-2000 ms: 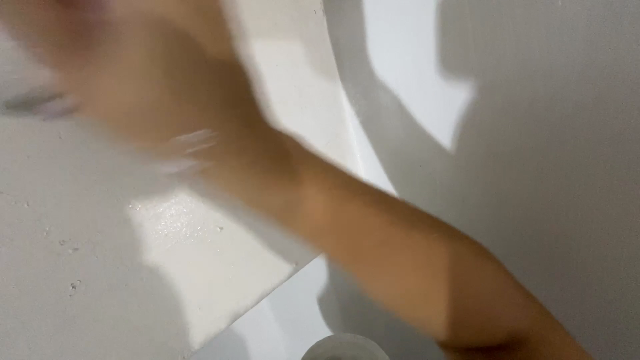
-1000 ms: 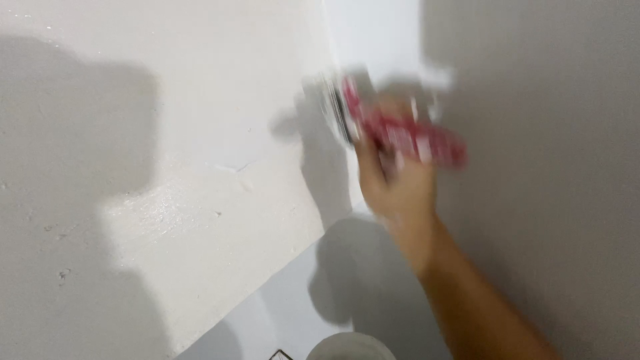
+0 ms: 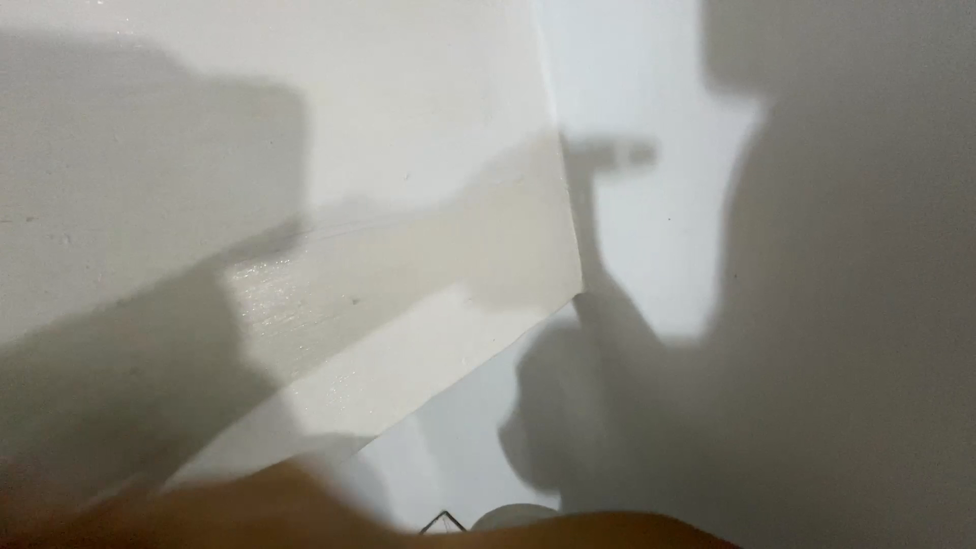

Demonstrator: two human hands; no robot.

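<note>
A bare forearm [image 3: 610, 530], apparently my right, runs along the bottom edge. It blurs toward the lower left, where my right hand cannot be made out clearly, nor can anything in it. My left hand is out of view. Pale painted wall surfaces [image 3: 427, 252] meet at a corner above the arm, and wet-looking shiny patches show on the left one. No brush is distinguishable now.
Part of a round, pale container [image 3: 515, 515] shows at the bottom, behind the arm, beside a thin bent wire-like piece [image 3: 444, 520]. A bluish-white wall [image 3: 648, 229] rises on the right. Broad shadows cross the walls.
One second ago my right hand held a red-handled paintbrush at the wall corner; the arm has since moved down and left, and the brush no longer shows clearly.
</note>
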